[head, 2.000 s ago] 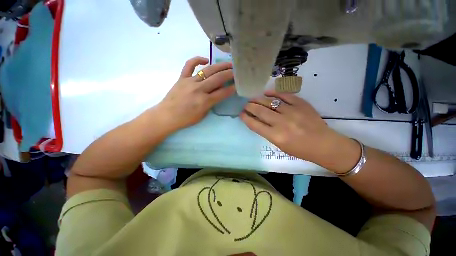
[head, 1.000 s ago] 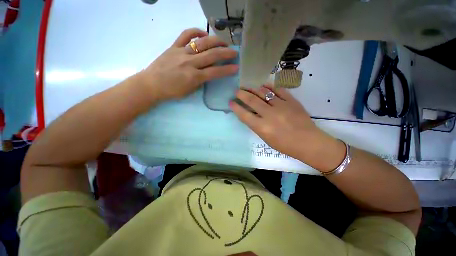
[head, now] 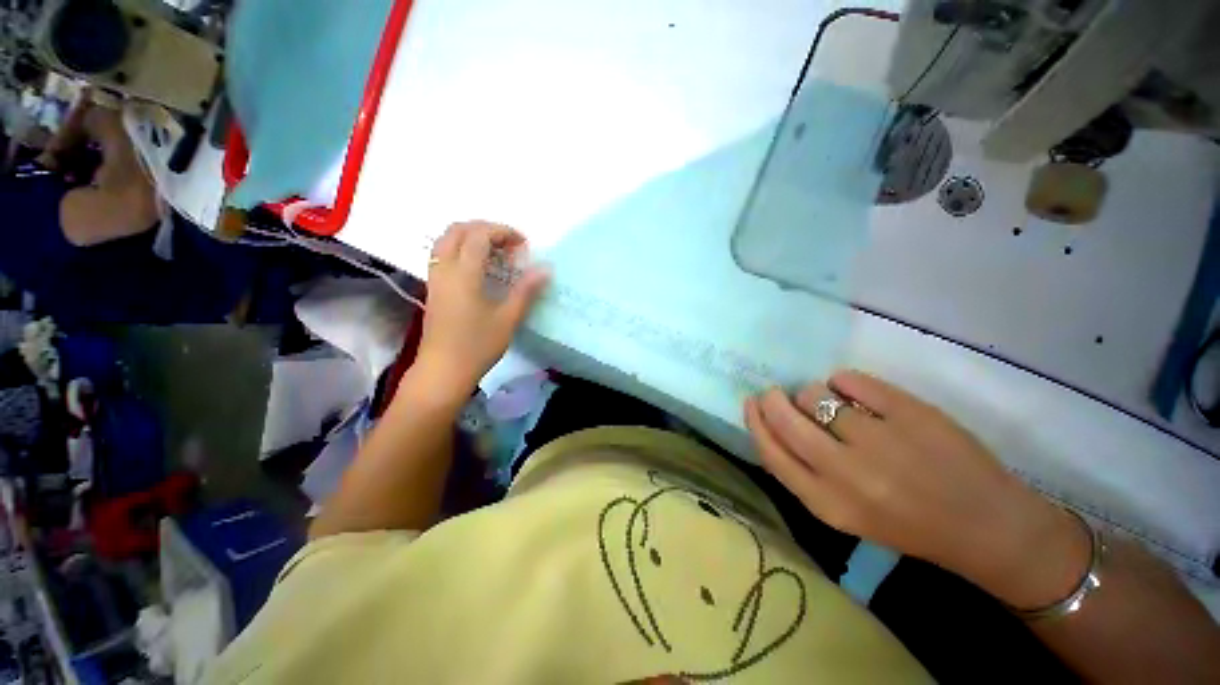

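Observation:
A thin, see-through aqua cut piece (head: 669, 254) lies flat on the white table and over part of the machine bed, its right end under the needle area. My left hand (head: 475, 295) is at its left end by the table's front edge, thumb and fingers closed on the fabric edge. My right hand (head: 883, 462) rests on its front edge at the right, fingers flat and slightly apart; it does not grip. The presser foot and needle (head: 894, 141) are above the bed (head: 990, 268), beyond my right hand.
A red tray (head: 364, 121) with stacked aqua pieces is at the upper left. The ribbed knob (head: 1066, 194) hangs under the machine head (head: 1057, 80). Dark scissors (head: 1205, 379) are cut off at the right edge. Another person's arm (head: 114, 194) is at the far left.
The view has turned left. My left hand has moved from beside the needle to the fabric's left end. My right hand has come back to the front edge. More of the fabric and bed shows.

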